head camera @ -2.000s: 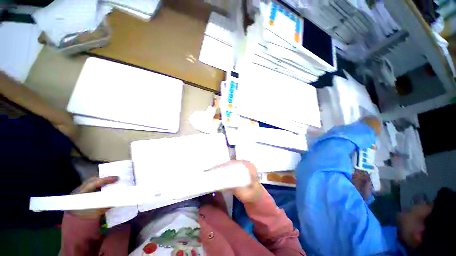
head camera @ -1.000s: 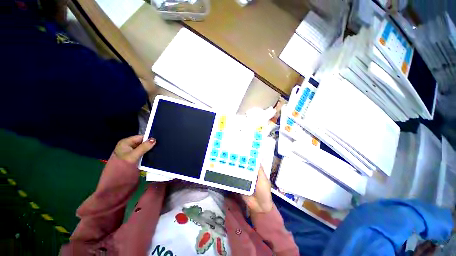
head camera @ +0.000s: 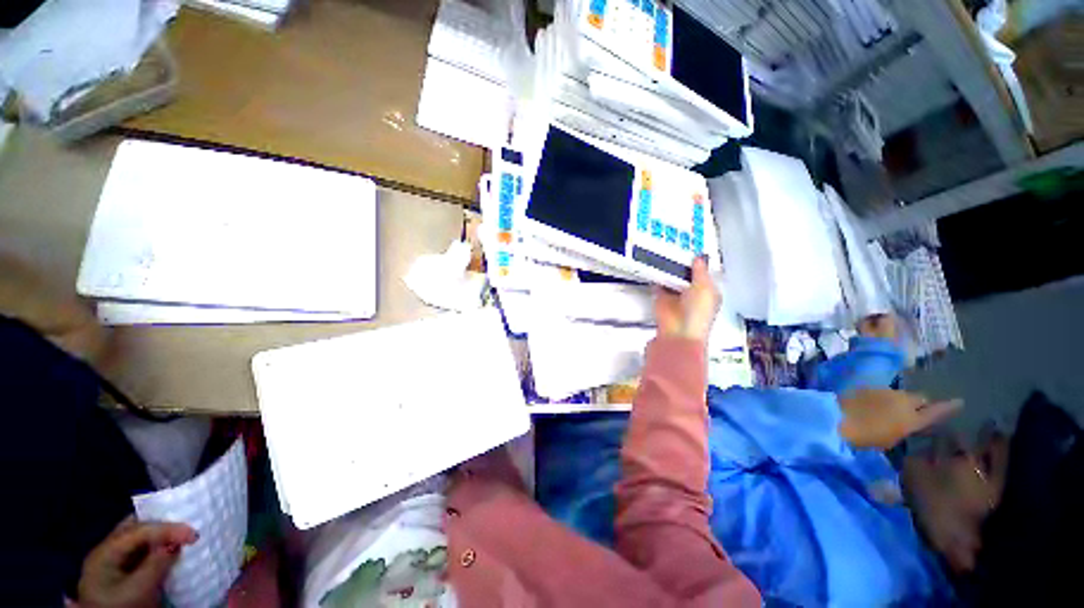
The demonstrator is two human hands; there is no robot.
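Observation:
My right hand [head camera: 689, 306] is at the lower right corner of a learning tablet [head camera: 583, 196], which lies front side up on the stacked units, its black screen and blue keys showing. My left hand [head camera: 128, 563], at the lower left, holds a white sticker sheet [head camera: 212, 523] with rows of marks, bent upward. A white unit [head camera: 392, 410], back side up, rests at the bench edge and my lap between my hands; no hand touches it.
More white units [head camera: 232, 232] lie back up on the bench at left. Crumpled white paper [head camera: 446, 276] is beside the stack [head camera: 606, 311]. A clear tray [head camera: 113, 95] is at the far left. A person in blue sleeves [head camera: 785, 463] is at right; a dark-clothed person [head camera: 60, 463] is at left.
The tablet held in both hands before me is now on the right stack under my right hand. My left hand has moved down left with the sticker sheet. The view has turned right.

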